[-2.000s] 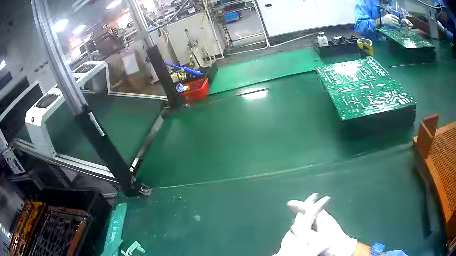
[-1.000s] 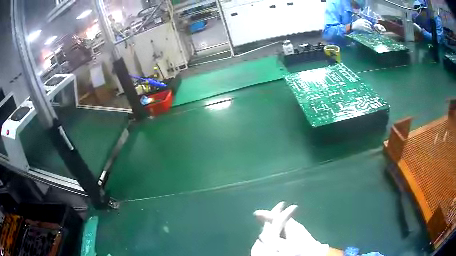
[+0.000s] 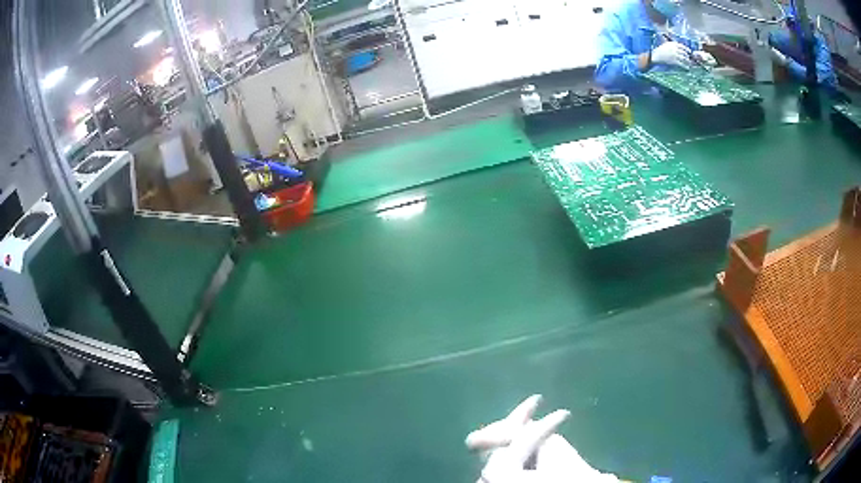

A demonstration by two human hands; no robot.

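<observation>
My left hand [image 3: 517,458] and my right hand [image 3: 565,462], both in white gloves, overlap at the bottom edge with crossed, extended fingers. No object shows in them; the lower parts are cut off. A green circuit board [image 3: 631,186] lies beyond them at the upper right, silvery solder side up, on a dark block [image 3: 675,241]. Neither hand touches it. An orange ridged tray [image 3: 814,307] with raised corner blocks stands at the right edge.
Green bench [image 3: 378,302]. Lighter green mat [image 3: 425,160], red tool box [image 3: 291,206] and black parts tray [image 3: 566,104] stand at the back. A worker in blue [image 3: 628,42] handles another board [image 3: 703,87]. Metal post [image 3: 142,325], white blower [image 3: 33,226] and black crate [image 3: 85,415] at left.
The view has swung right, so the board, tray and post appear further left. My gloved hands stay together near the bottom edge and sit slightly lower in view.
</observation>
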